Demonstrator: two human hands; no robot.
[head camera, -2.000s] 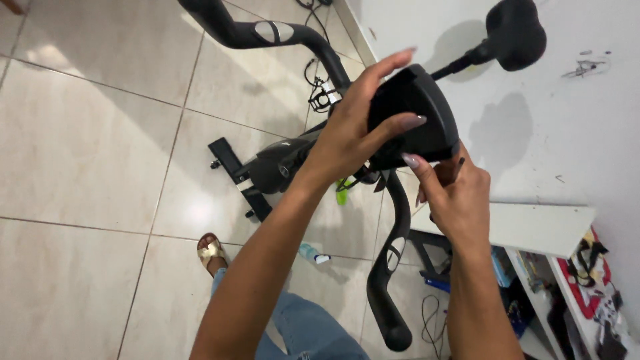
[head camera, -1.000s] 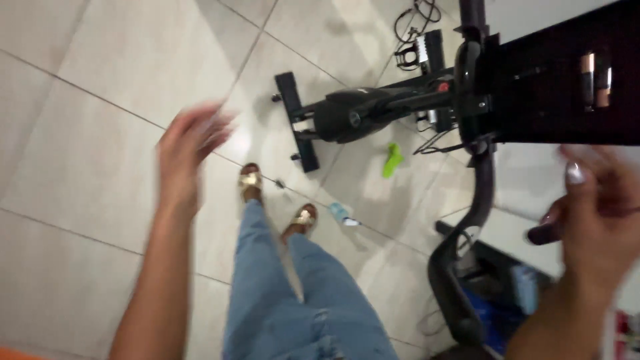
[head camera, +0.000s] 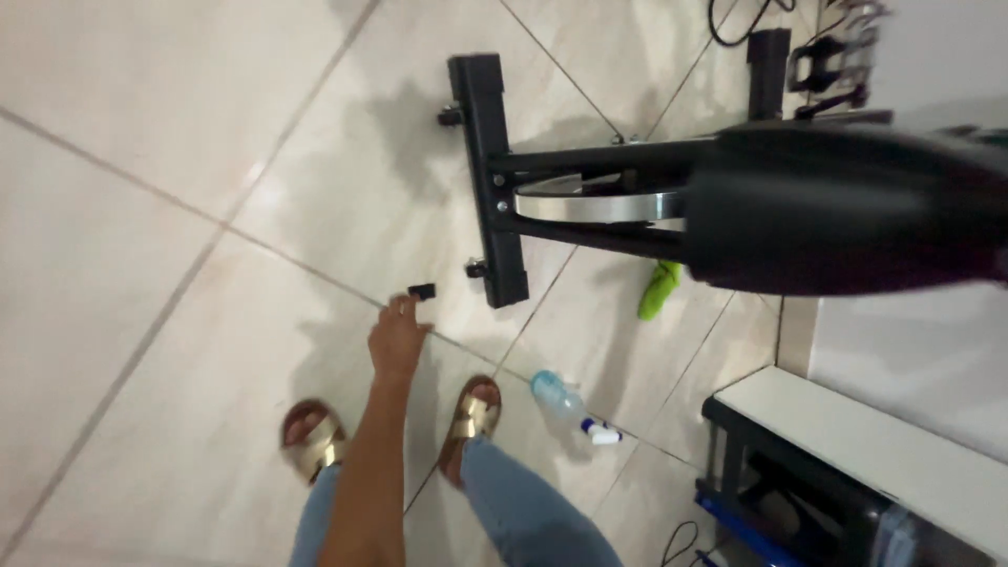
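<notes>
A small black rectangular piece (head camera: 422, 291) lies on the tiled floor, near the foot of an exercise bike. My left hand (head camera: 398, 335) reaches down to it, palm toward the floor, with fingertips at the piece's near edge and the thumb spread to the right. Whether the fingers touch the piece cannot be told. My right hand is out of view. The bike's black crossbar foot (head camera: 490, 181) stands just right of and beyond the piece, joined to the black frame and housing (head camera: 835, 209). The console and handlebars are out of view.
A spray bottle (head camera: 559, 395) lies by my sandalled foot (head camera: 475, 413). A green cloth-like item (head camera: 660, 290) is on the floor beside the bike housing. At lower right stands a white-topped shelf (head camera: 874, 449) with items inside; cables (head camera: 679, 543) lie near it.
The view has swung down to the floor. Both hands were at the bike's console; then the left drew away, and batteries showed in the console. Now the left is low by the black piece; the right has left view.
</notes>
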